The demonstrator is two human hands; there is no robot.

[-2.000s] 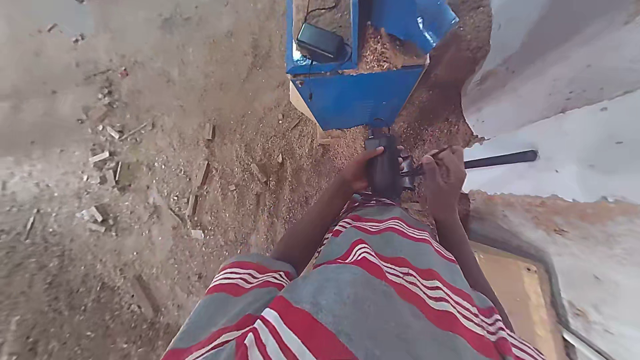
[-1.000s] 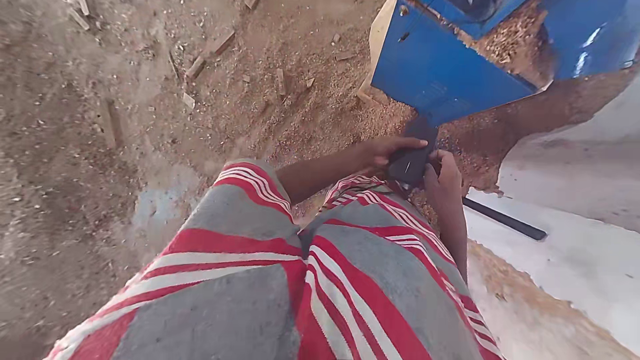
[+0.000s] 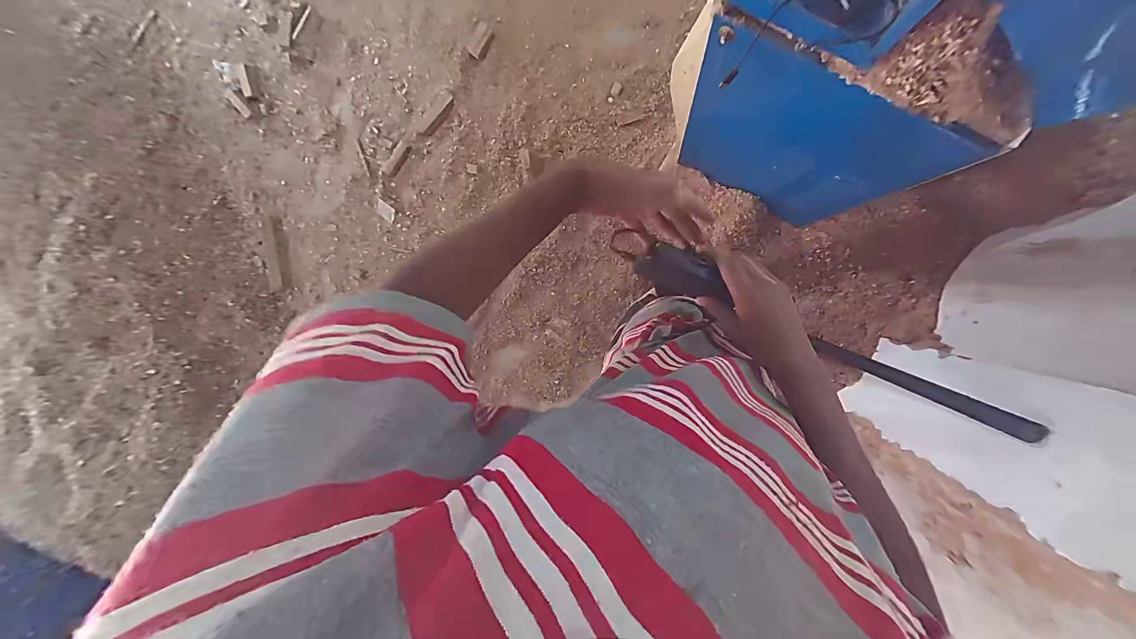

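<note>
A black object [image 3: 679, 271], whose kind I cannot tell, lies low between my hands, close to the striped cloth [image 3: 586, 461] over my lap. My right hand [image 3: 750, 293] is closed around its right end. Just above it is my left hand [image 3: 652, 204], fingers bent and partly spread; whether a fingertip touches the object cannot be made out. A small brown loop [image 3: 630, 242] shows under the left fingers. Behind my right forearm a long black rod [image 3: 932, 390] sticks out to the lower right.
A blue panelled box or machine housing [image 3: 799, 124] with wood chips [image 3: 950, 67] in its opening stands at the upper right. Wood offcuts [image 3: 435, 113] and shavings lie on the dirt ground at left. A pale wall or slab [image 3: 1047, 311] borders the right side.
My left hand has come off the black object's side and now hovers above it. My right hand remains at the object. The view has shifted and turned.
</note>
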